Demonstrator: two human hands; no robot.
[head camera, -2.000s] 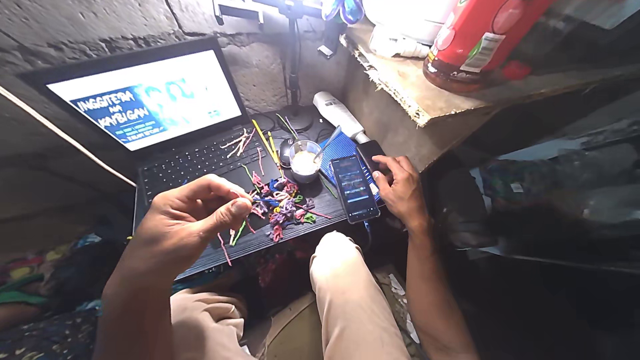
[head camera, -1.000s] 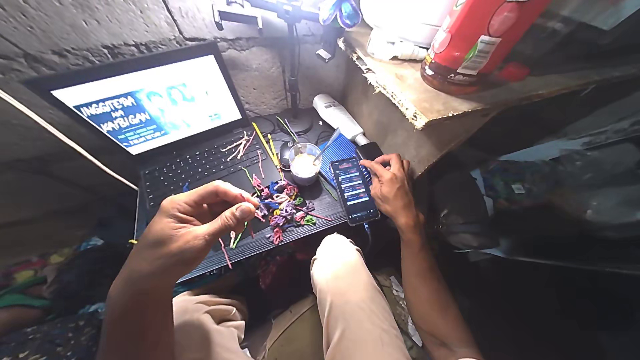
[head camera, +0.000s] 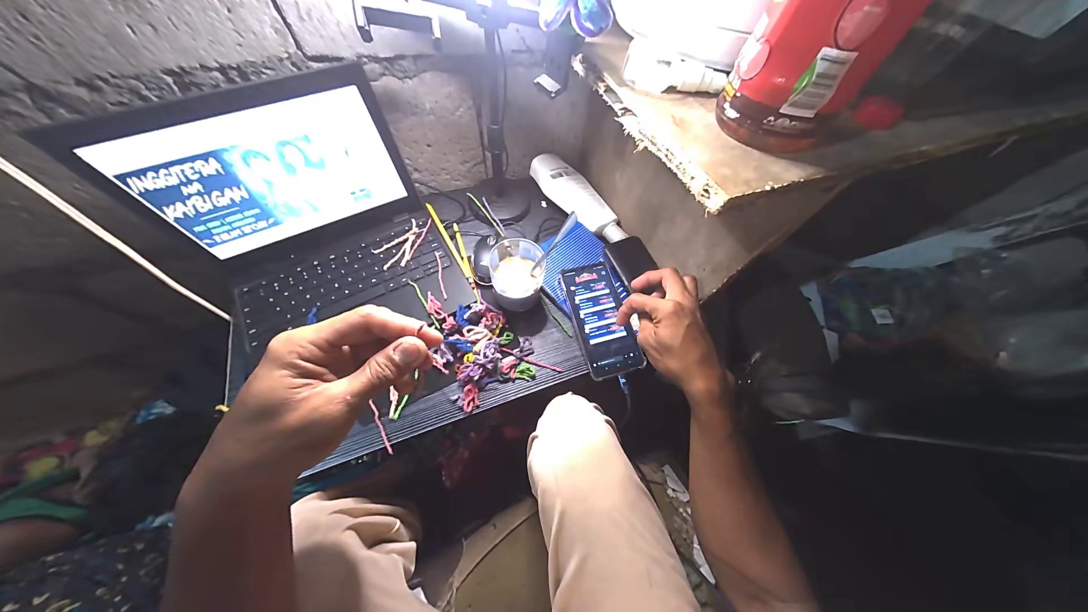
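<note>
My left hand (head camera: 340, 374) pinches a small dark piece of yarn (head camera: 422, 330) between thumb and index finger, over the table's front left part. Just right of it lies a pile of small looped yarn pieces (head camera: 480, 348) in pink, blue, purple and green. My right hand (head camera: 673, 327) rests at the right edge of a smartphone (head camera: 602, 323) with a lit screen, its fingers bent over the phone's side. Behind the pile stands a clear plastic cup (head camera: 516, 276) with pale contents and a spoon handle (head camera: 557, 238) leaning out.
An open laptop (head camera: 314, 293) fills the left. Yarn strands (head camera: 406, 245) lie on its keyboard, with yellow strips (head camera: 450, 242) beside it. A lamp stand (head camera: 497, 200), a white bottle (head camera: 574, 191) and a blue textured item (head camera: 571, 255) are behind. A rough-edged shelf (head camera: 680, 144) holds a red bottle (head camera: 807, 68).
My right hand's fingers have shifted from the dark item beside the phone onto the phone's right edge. The phone's screen shows different content. My left hand keeps its pinch.
</note>
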